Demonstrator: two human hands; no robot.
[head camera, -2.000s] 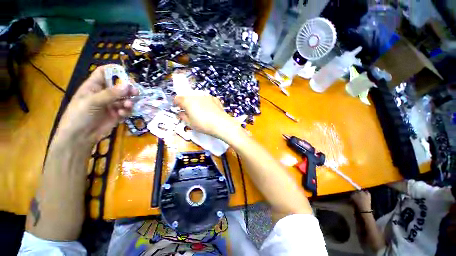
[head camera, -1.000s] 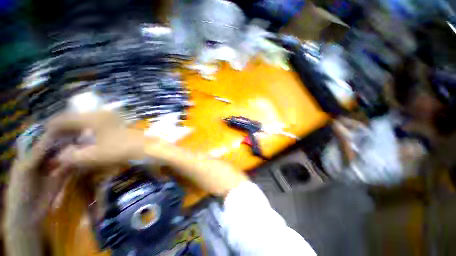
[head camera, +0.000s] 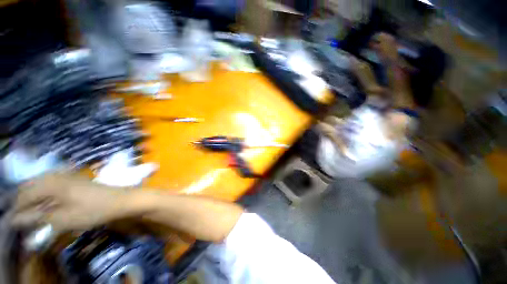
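The whole view is blurred. The black round housing (head camera: 111, 259) is at the bottom left, cut off by the lower edge, with part of its metal-lined centre hole showing. My right hand (head camera: 50, 202) is at the left edge, above and left of the housing, fingers bent. A small whitish blob (head camera: 40, 237) shows just below its fingers; I cannot tell whether it is held. My left hand cannot be made out clearly at the blurred lower left edge. The black glue gun (head camera: 221, 145) with its red trigger lies on the orange-yellow bench (head camera: 172, 158).
A heap of small dark parts (head camera: 83, 130) is at the left, with white flat pieces (head camera: 127, 169) before it. A blurred white fan (head camera: 145, 28) and bottles (head camera: 195, 47) stand behind. A person in a white top (head camera: 356, 145) is at the right, beyond the bench edge.
The view has swung right, so the bench, housing and glue gun sit further left in the picture. The person at the right shows more fully. My left hand has largely left the clear view.
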